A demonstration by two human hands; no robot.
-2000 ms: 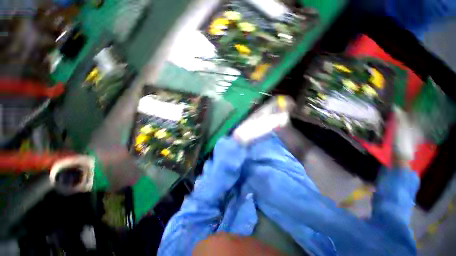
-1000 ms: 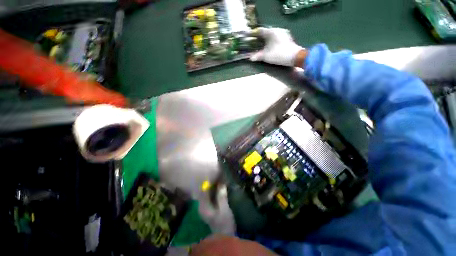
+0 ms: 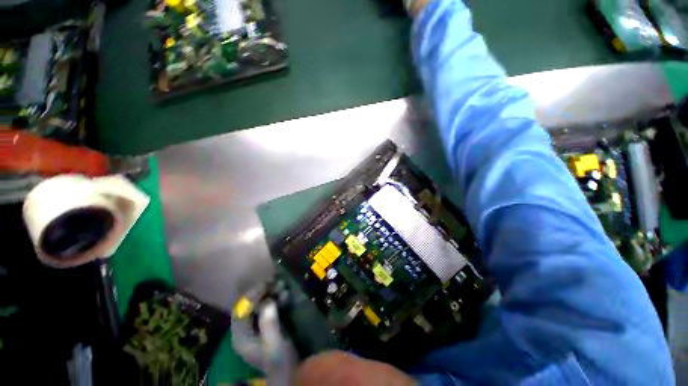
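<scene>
A circuit board with a long white ribbed bar and yellow blocks, in a black frame (image 3: 385, 256), lies at an angle in front of me on a grey-green pad (image 3: 296, 205). My left hand (image 3: 264, 332), in a white glove with a yellow fingertip, is low, left of the frame. Something dark shows between its fingers; blur hides whether it is held. My right sleeve reaches over the frame's right side to the top edge. Only a bit of wrist shows there; the right hand is cut off. Another framed board (image 3: 219, 45) lies at the upper left, untouched.
A metal sheet (image 3: 200, 219) runs across the bench. A white nozzle (image 3: 124, 202) on an orange-red arm is at left, above a black tray of small olive parts (image 3: 166, 335). Framed boards stand at far left (image 3: 56, 64) and right (image 3: 603, 181). Green boards (image 3: 626, 26) lie upper right.
My right hand has let go of the upper framed board and moved beyond the top edge. The view has shifted, so the bench things appear further left. The left hand stays low.
</scene>
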